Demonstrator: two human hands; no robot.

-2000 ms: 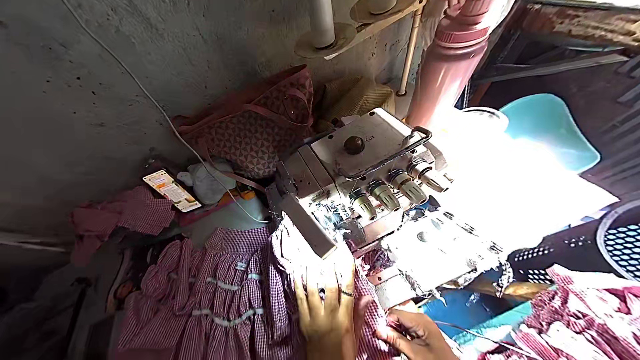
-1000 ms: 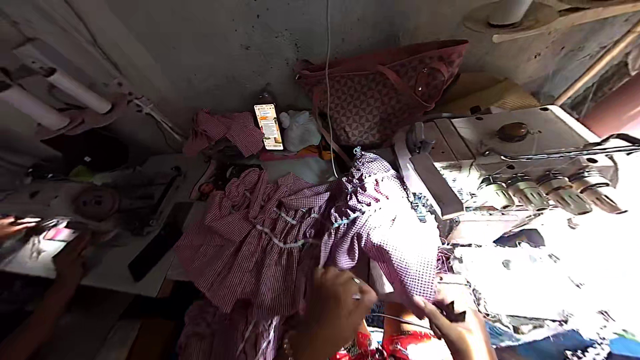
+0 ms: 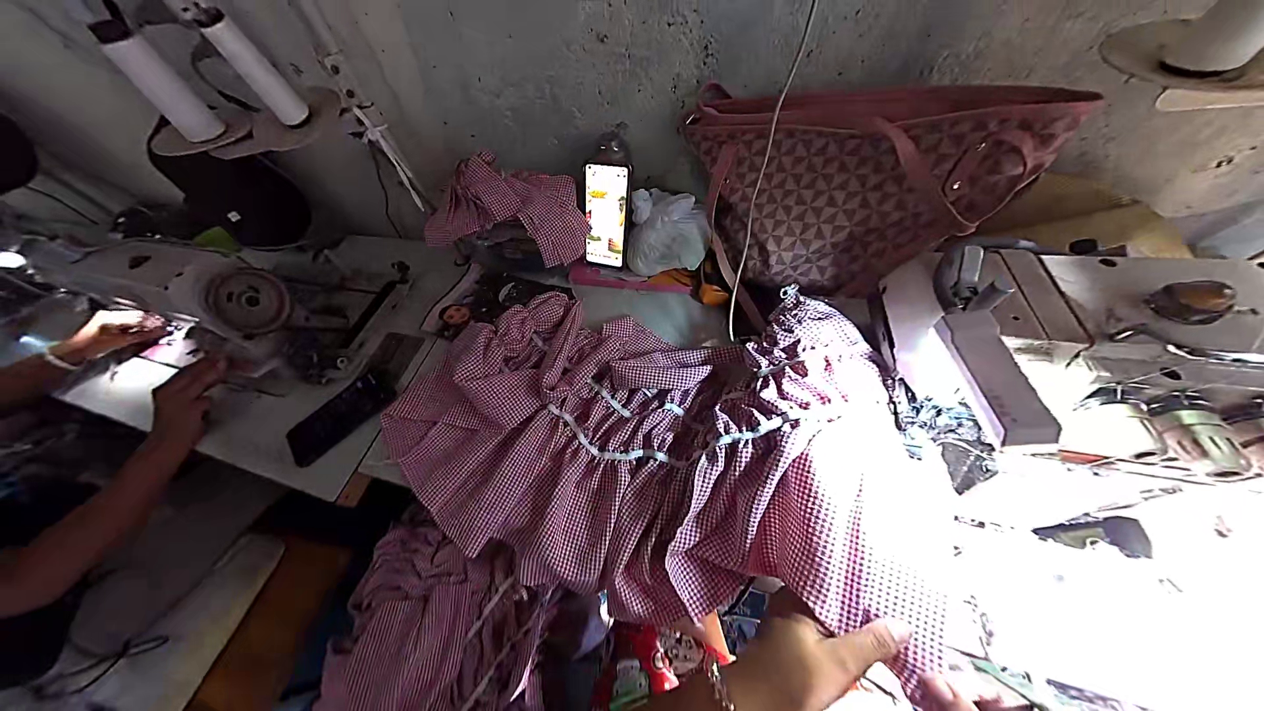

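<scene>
A gathered, red-and-white checked cloth garment (image 3: 612, 474) with pale blue trim lies spread across the middle. At its lower right edge my left hand (image 3: 810, 657), with a bracelet on the wrist, pinches the cloth between thumb and fingers. Only the fingertips of my right hand (image 3: 948, 691) show at the bottom edge, touching the same corner of cloth; their grip is cut off by the frame. Right of the garment stands an overlock sewing machine (image 3: 1047, 296), its lower part washed out by glare.
Another person's hands (image 3: 183, 395) are at a sewing machine (image 3: 247, 296) on the left, near a dark phone (image 3: 341, 420). A lit phone (image 3: 605, 215), a white plastic bag (image 3: 668, 232) and a patterned handbag (image 3: 820, 197) stand by the wall. More checked cloth (image 3: 425, 612) hangs below.
The view has swung left. Two seconds ago both hands were on cloth beside the overlock machine; now the garment lies left of it, with my hands at its lower right edge.
</scene>
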